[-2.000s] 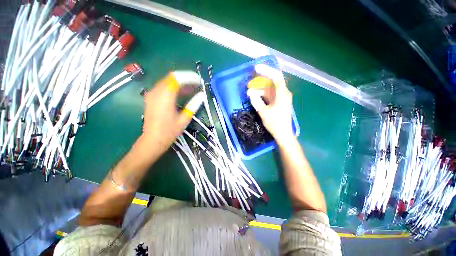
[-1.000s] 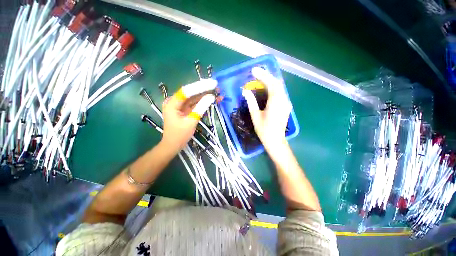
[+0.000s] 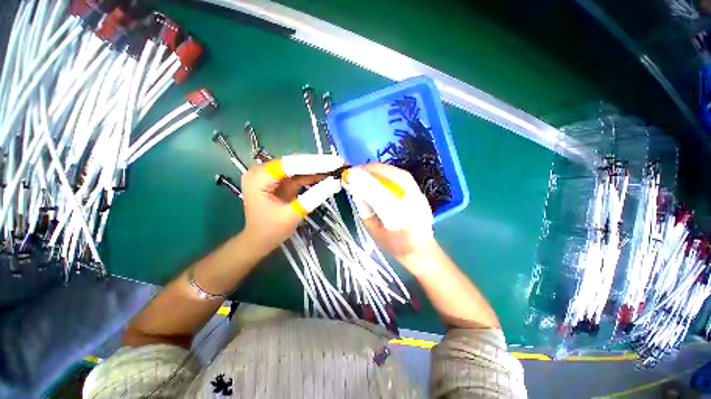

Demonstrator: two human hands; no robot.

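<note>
My left hand (image 3: 284,191), with white and yellow-orange finger cots, holds a small dark connector end (image 3: 343,173) between its fingertips. My right hand (image 3: 390,204), also with cots, meets it there with its fingertips closed on the same spot; whether it holds a separate black piece is too small to tell. White sleeved cables (image 3: 355,269) lie under and in front of my hands, several dark ends pointing away from me. The blue parts bin (image 3: 457,167) with heaped black pieces (image 3: 421,156) stands just beyond my right hand.
A large pile of white cables (image 3: 117,117) with red connectors (image 3: 187,58) lies at the left. More cable bundles (image 3: 600,241) lie on clear plastic at the right. A metal rail (image 3: 499,113) runs along the far side of the green work surface (image 3: 499,265).
My right hand has come out of the bin and moved left to my left hand's fingertips. More of the black pieces in the bin now shows.
</note>
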